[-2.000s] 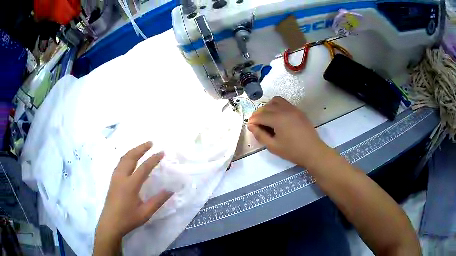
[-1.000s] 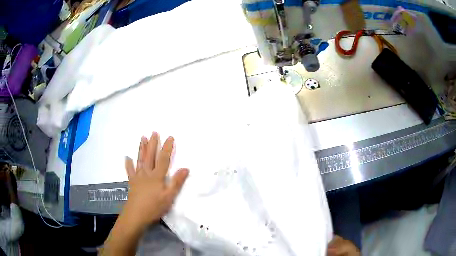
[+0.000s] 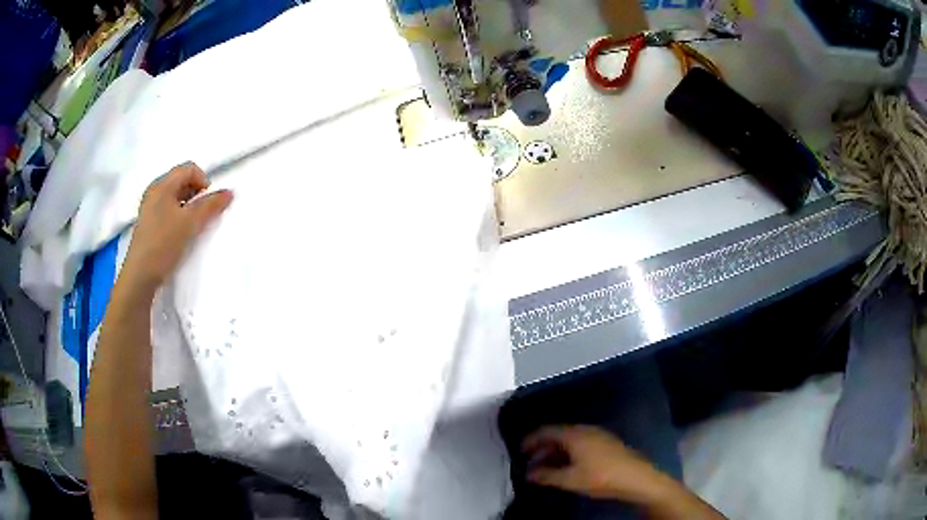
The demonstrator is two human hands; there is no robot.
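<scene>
White eyelet fabric point(image 3: 335, 274) lies over the machine table, runs up to the needle area and hangs over the front edge. My left hand point(image 3: 181, 208) is at its left part, fingertips bent onto a fold of the cloth. My right hand point(image 3: 574, 462) is low, below the table edge, just right of the hanging cloth, fingers curled; whether it holds anything cannot be made out. The sewing machine's presser foot and needle point(image 3: 474, 127) stand at the fabric's upper right edge.
Red-orange scissors point(image 3: 614, 63) and a black oblong object point(image 3: 747, 137) lie on the beige bed. A ruler strip point(image 3: 701, 274) runs along the front edge. Cream strips point(image 3: 889, 163) hang at the right. A white pile point(image 3: 762, 447) and a grey-lilac cloth point(image 3: 876, 381) are lower right.
My left hand has gone from lying flat to bent fingers at a fold farther up and left. My right hand, at the cloth's lower edge a second ago, is now apart from it. The view has shifted.
</scene>
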